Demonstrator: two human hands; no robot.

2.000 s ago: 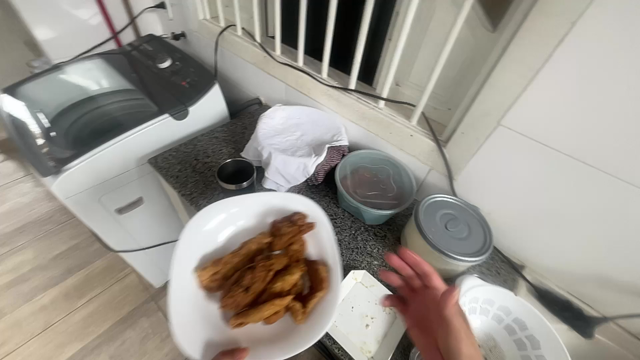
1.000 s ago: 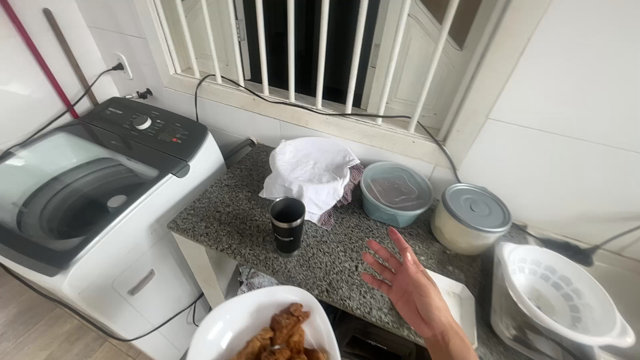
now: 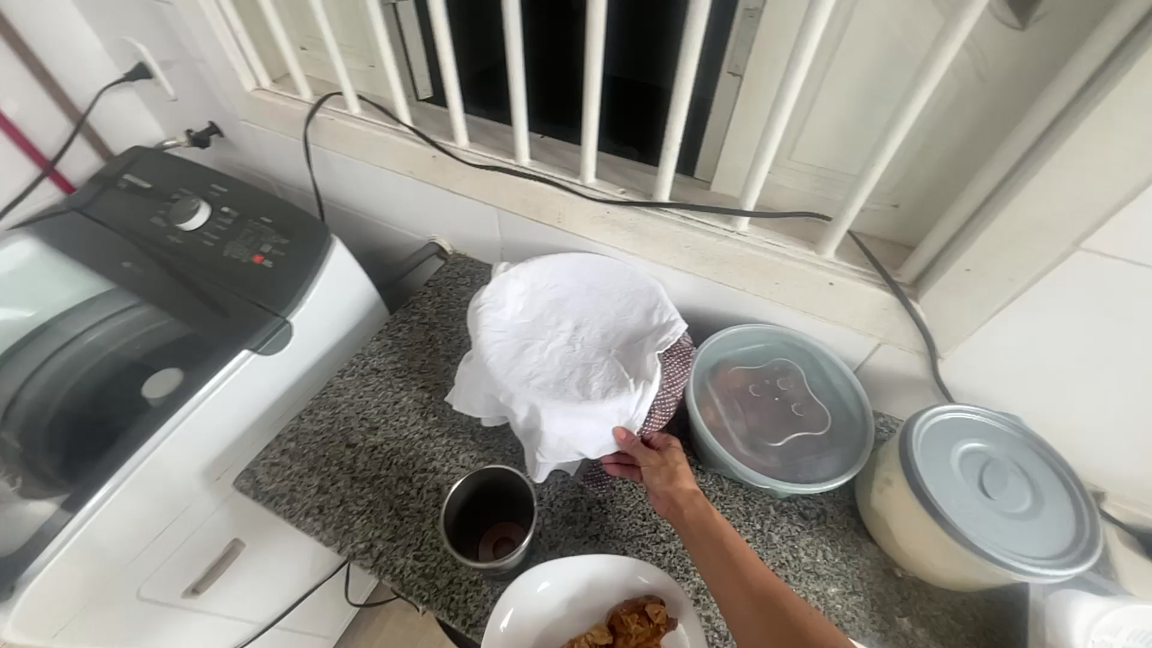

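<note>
My right hand (image 3: 655,468) pinches the lower edge of a white cloth (image 3: 576,333) between thumb and fingers. The cloth is draped over a round container, which it hides, and a dark patterned cloth (image 3: 668,382) shows at its right side. At the bottom edge is a white plate (image 3: 531,598) with browned fried pieces of food (image 3: 634,621); most of the plate is cut off. My left hand is out of view. A dark metal tumbler (image 3: 489,517) stands upright between the plate and the draped cloth.
On the speckled granite counter (image 3: 360,450), a lidded bowl (image 3: 779,409) and a grey-lidded tub (image 3: 999,490) stand to the right. A top-load washing machine (image 3: 180,342) is at the left. A black cable (image 3: 558,184) runs along the barred window's sill.
My right hand, open in the air a second ago, has moved to the white cloth and taken hold of its edge. The view has shifted closer to the covered container.
</note>
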